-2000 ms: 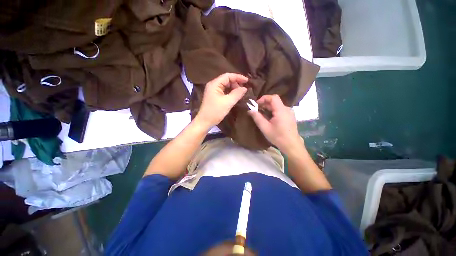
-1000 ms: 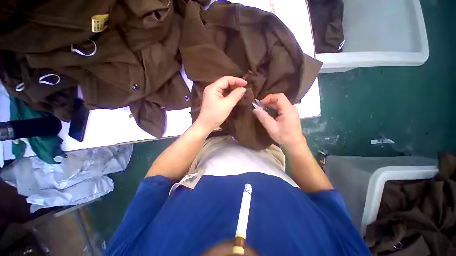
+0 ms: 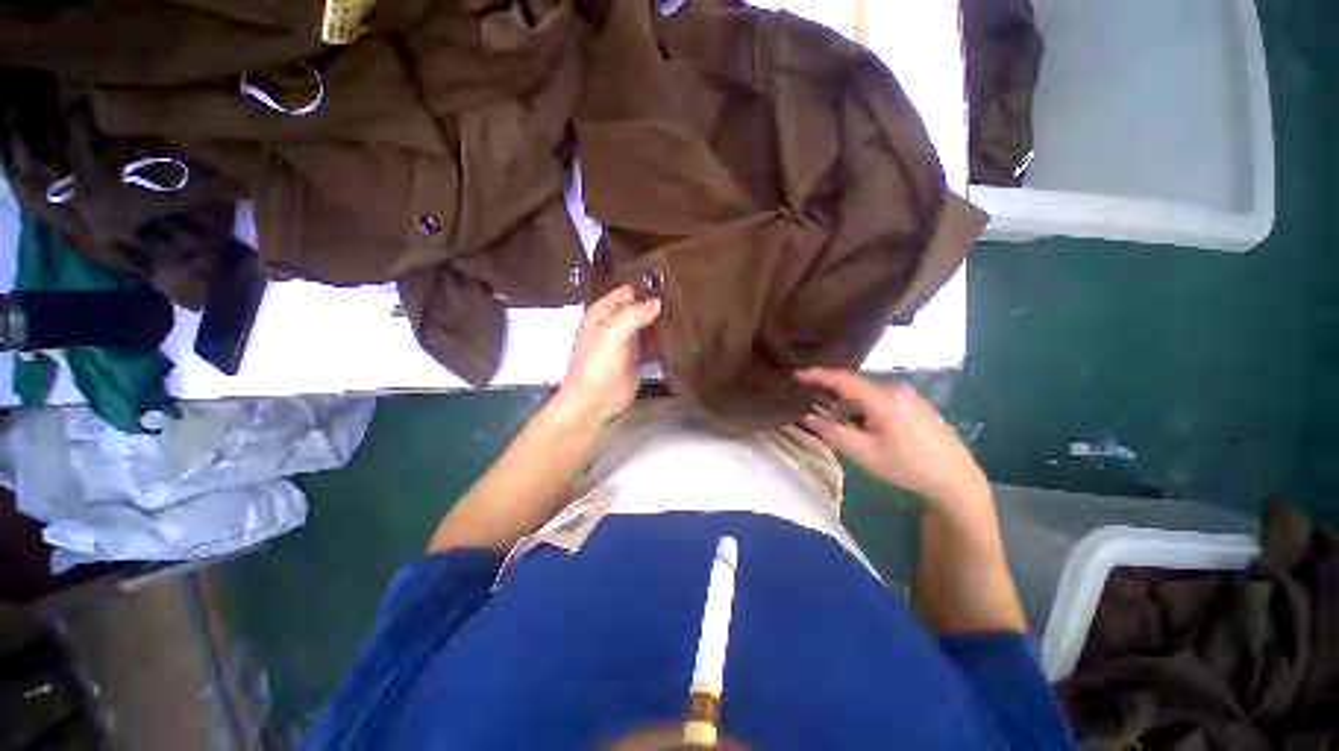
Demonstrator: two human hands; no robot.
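Observation:
A brown garment (image 3: 749, 220) lies over the front edge of the white-topped table, its lower part hanging near my waist. My left hand (image 3: 614, 349) pinches its left edge just below a round snap (image 3: 654, 279). My right hand (image 3: 891, 429) is at the garment's lower right edge, with fingers and thumb closed on the cloth. A small dark thing shows between the right fingers, too blurred to name. More brown garments (image 3: 345, 176) are heaped to the left, with white loops (image 3: 284, 91) and a yellow label (image 3: 347, 18).
A black bottle (image 3: 88, 320) and a phone (image 3: 231, 311) lie at the table's left on green cloth (image 3: 110, 385). White plastic (image 3: 176, 477) is below. One white tub (image 3: 1160, 213) is upper right, another (image 3: 1079, 572) lower right with brown garments. A white stick (image 3: 715, 624) is at bottom centre.
My right hand has moved down and right to the garment's lower edge. My left hand has moved slightly down and left to the edge near the snap. The garment's front now lies flatter.

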